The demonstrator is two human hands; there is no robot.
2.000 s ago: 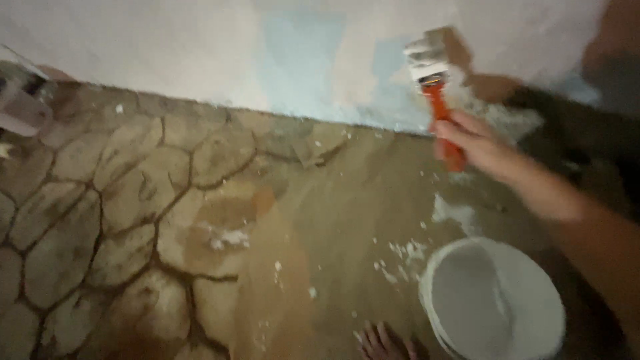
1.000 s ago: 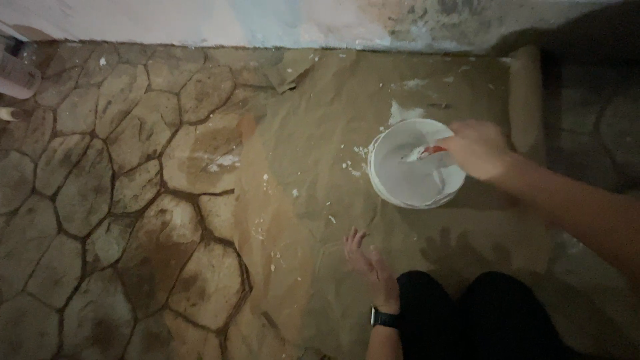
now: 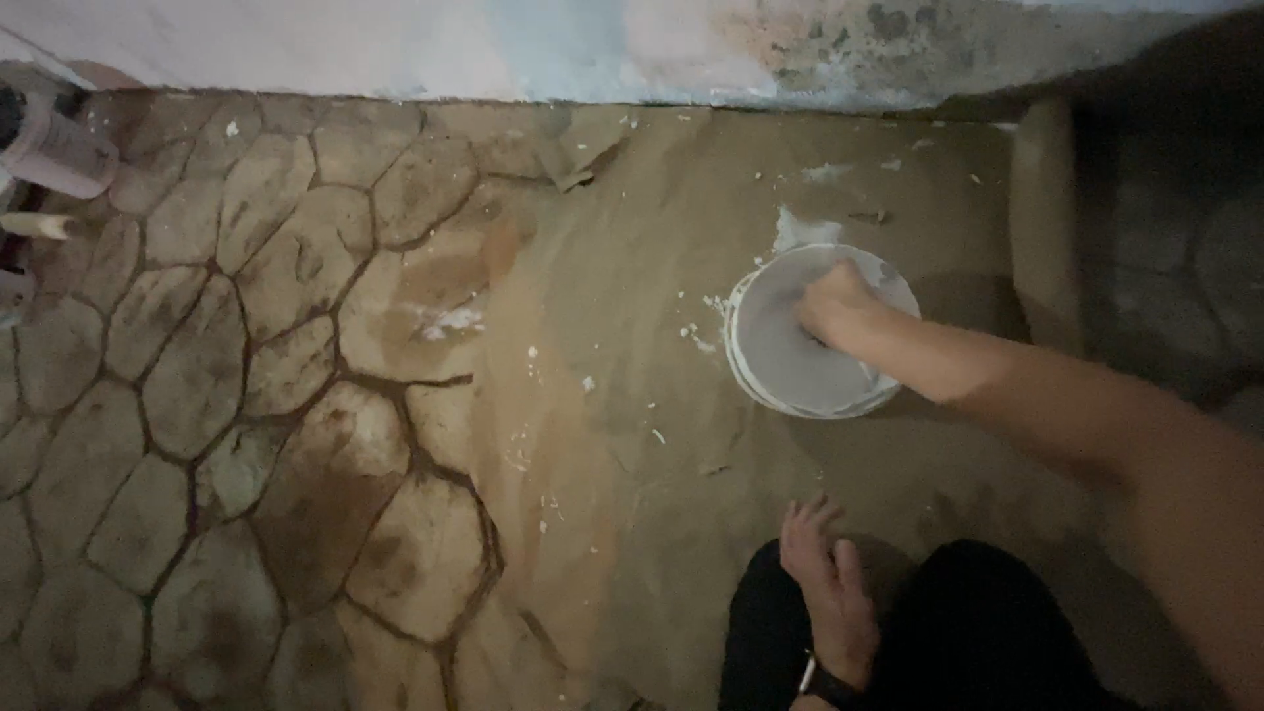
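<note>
A white plastic bucket (image 3: 734, 341) stands on brown protective paper (image 3: 642, 533) in front of the wall. My right hand (image 3: 837, 301) reaches down inside it, fingers curled; the brush it held in the earlier frames is hidden by the hand and the bucket. Whitish material coats the bucket's inside. My left hand (image 3: 828, 583), with a watch on the wrist, is above my knee with fingers apart and nothing in it.
A low wall (image 3: 444, 49) with patchy paint runs along the top. Stone-patterned floor (image 3: 197, 365) lies left, with plastic containers (image 3: 64, 153) at its far edge. A paper roll (image 3: 1047, 227) lies right. White flecks dot the paper.
My right hand has brought the orange-handled brush from in front of the wall down into the bucket, and is now deeper inside. The view has tilted down from the wall.
</note>
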